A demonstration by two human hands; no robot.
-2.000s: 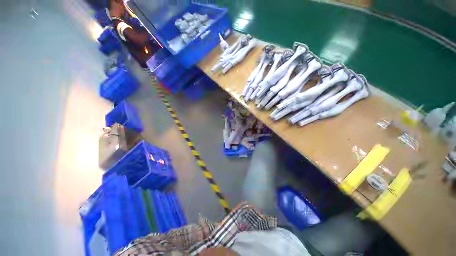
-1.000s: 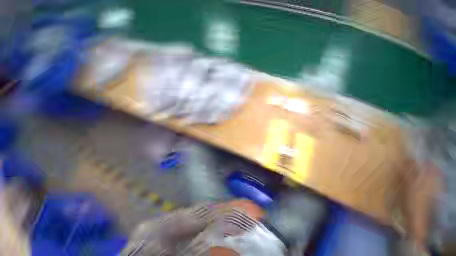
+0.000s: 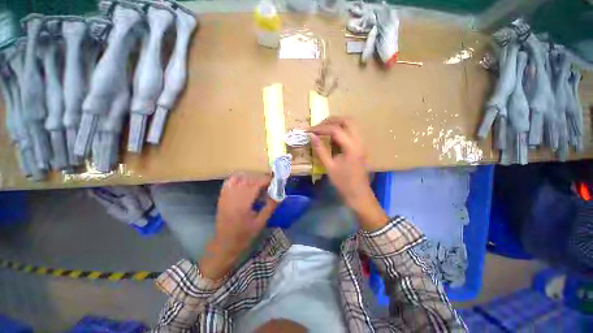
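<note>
My left hand [image 3: 242,207] holds a small grey-white curved piece, perhaps a squeeze bottle [image 3: 279,177], over the bench's front edge at the lower end of the left yellow strip [image 3: 274,118]. My right hand [image 3: 338,153] reaches over the right yellow strip [image 3: 318,107]. Its fingertips are at the right end of a small pale oval piece [image 3: 298,137] that lies between the two strips; they seem to pinch it or something thin at its edge.
Grey moulded housings [image 3: 110,71] lie in a row on the left; more housings [image 3: 530,88] lie on the right. A yellow-and-white bottle [image 3: 267,25], a shiny sheet [image 3: 299,47] and a grey cluster with a red end [image 3: 383,36] are at the back. A blue bin [image 3: 480,234] stands below the bench.
The view has swung right and down to face the bench squarely. Both my hands are now at the yellow strips, the left with a grey-white piece.
</note>
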